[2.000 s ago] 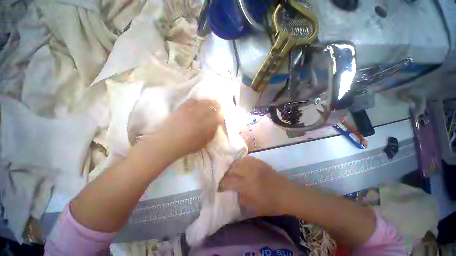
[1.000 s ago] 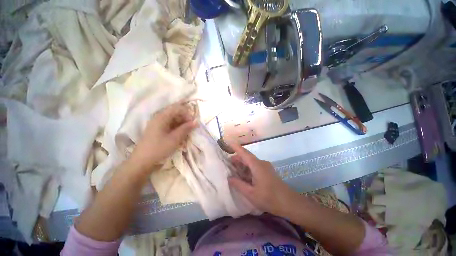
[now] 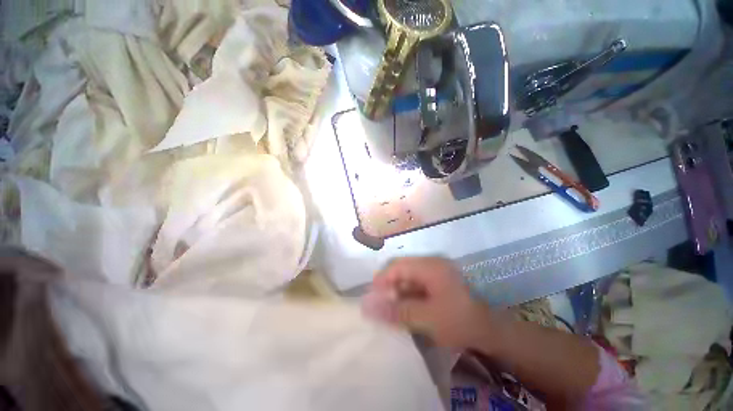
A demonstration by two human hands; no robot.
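A cream fabric piece (image 3: 241, 345) is stretched, blurred, across the lower left of the head view. My right hand (image 3: 426, 301) grips its right end just below the machine's needle plate (image 3: 394, 215), near the table's front edge. My left hand cannot be made out; the lower left corner shows only a dark blurred shape and fabric. The sewing machine (image 3: 563, 48) stands right of centre, with its chrome guard (image 3: 486, 88) over the bright needle area. No fabric lies under the needle.
Cream fabric pieces (image 3: 120, 96) are heaped at left. Thread snips (image 3: 554, 178), a black tool (image 3: 585, 159) and a small black part (image 3: 640, 207) lie right of the needle. A brass key (image 3: 394, 64) hangs from the machine. A phone (image 3: 698, 197) lies far right.
The fabric has moved from beside the needle to the lower left and is now spread out. My left hand has gone from its place near the needle. My right hand has shifted slightly right.
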